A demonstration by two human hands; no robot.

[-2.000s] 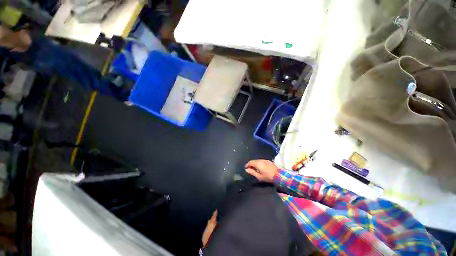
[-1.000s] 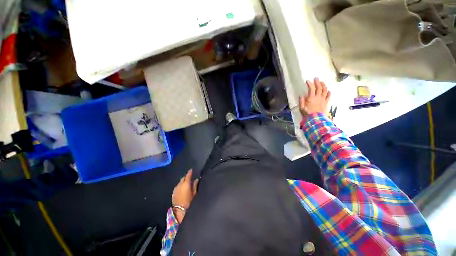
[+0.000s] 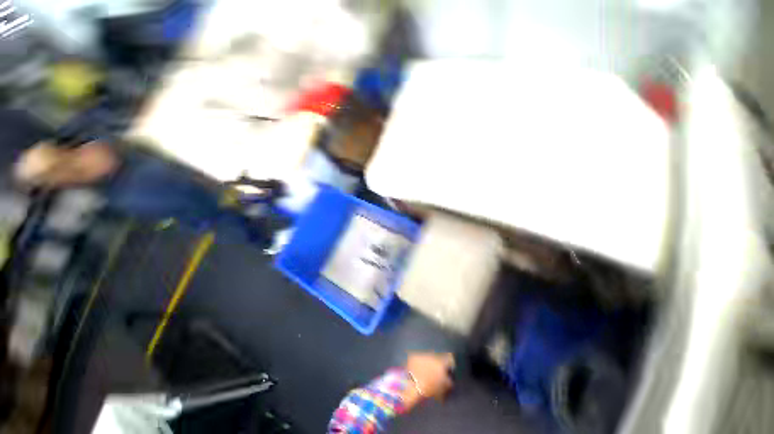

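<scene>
The view is strongly blurred. My left hand [image 3: 431, 375], with a thin bracelet and a plaid sleeve, is low in the middle, just below the pale stool [image 3: 448, 271]. Its fingers are too blurred to tell whether they hold anything. My right hand is out of the picture. The blue bin [image 3: 311, 239] stands on the floor left of the stool, with a pale sheet [image 3: 367, 258] inside it.
A white-topped table [image 3: 526, 157] stands behind the stool. A long white table edge [image 3: 709, 280] runs down the right. A second blue bin [image 3: 547, 352] is low right. Another person's hand [image 3: 72, 164] shows far left. A pale panel [image 3: 131, 417] is bottom left.
The view has swung, so the stool and blue bin sit farther right. My left hand has come up beside the stool. My right hand and the tote bags have left the picture.
</scene>
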